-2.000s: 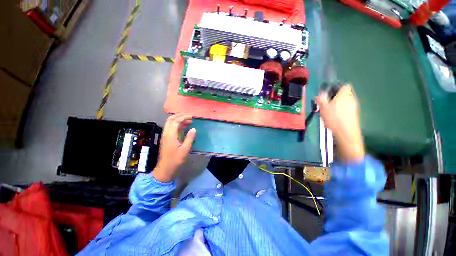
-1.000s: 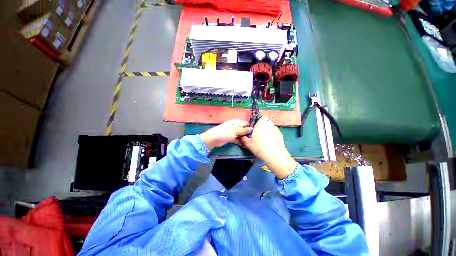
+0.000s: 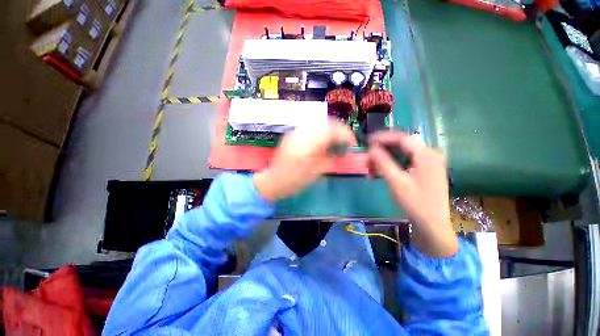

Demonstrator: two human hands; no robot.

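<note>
A green power circuit board (image 3: 263, 139) lies component side up on a red foam mat (image 3: 220, 147), with two white-silver heatsinks (image 3: 309, 52), a yellow-wrapped transformer (image 3: 268, 86) and dark red toroidal inductors (image 3: 340, 102). My left hand (image 3: 299, 161) is blurred above the board's near edge, with a small dark object (image 3: 339, 148) at its fingertips. My right hand (image 3: 418, 187) is blurred, right of it and apart from it, with a dark object (image 3: 398, 155) between thumb and fingers. I cannot tell exactly what either object is. The hands partly hide the board's near edge.
The green conveyor belt (image 3: 500, 98) runs at the right. A black tote (image 3: 135, 213) with a board stands on the floor at the left. Cartons (image 3: 72, 33) stand at the upper left. A thin yellow wire (image 3: 375, 233) hangs near my waist.
My right hand has come from the belt edge to the board, then both hands met around a dark tool and now have separated. The cutters at the belt edge are no longer clearly visible.
</note>
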